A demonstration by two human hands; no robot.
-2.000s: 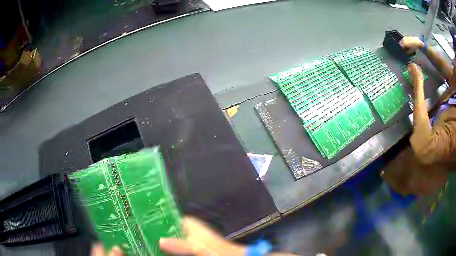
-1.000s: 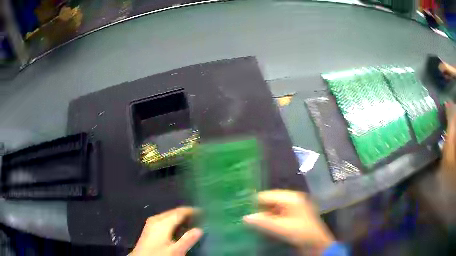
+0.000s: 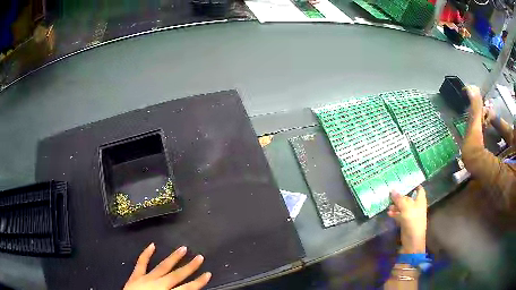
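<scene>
My left hand is over the front of the black mat, fingers spread and empty, cut off by the bottom edge. My right hand is at the front edge of the nearer row of overlapping green PCB panels, fingers apart; whether a fingertip touches the front panel is unclear. A blue strap is on its wrist. The deep black parts bin stands on the mat, with tiny gold-coloured parts along its near side.
A ribbed black rack lies at far left. A second row of panels lies beyond the nearer one, on a second mat. A whitish scrap lies between the mats. At right, a neighbour's arms reach near a small black box.
The green panel that was between my hands is no longer in them. My right hand has moved right to the panel row. My left hand has opened. The view has shifted.
</scene>
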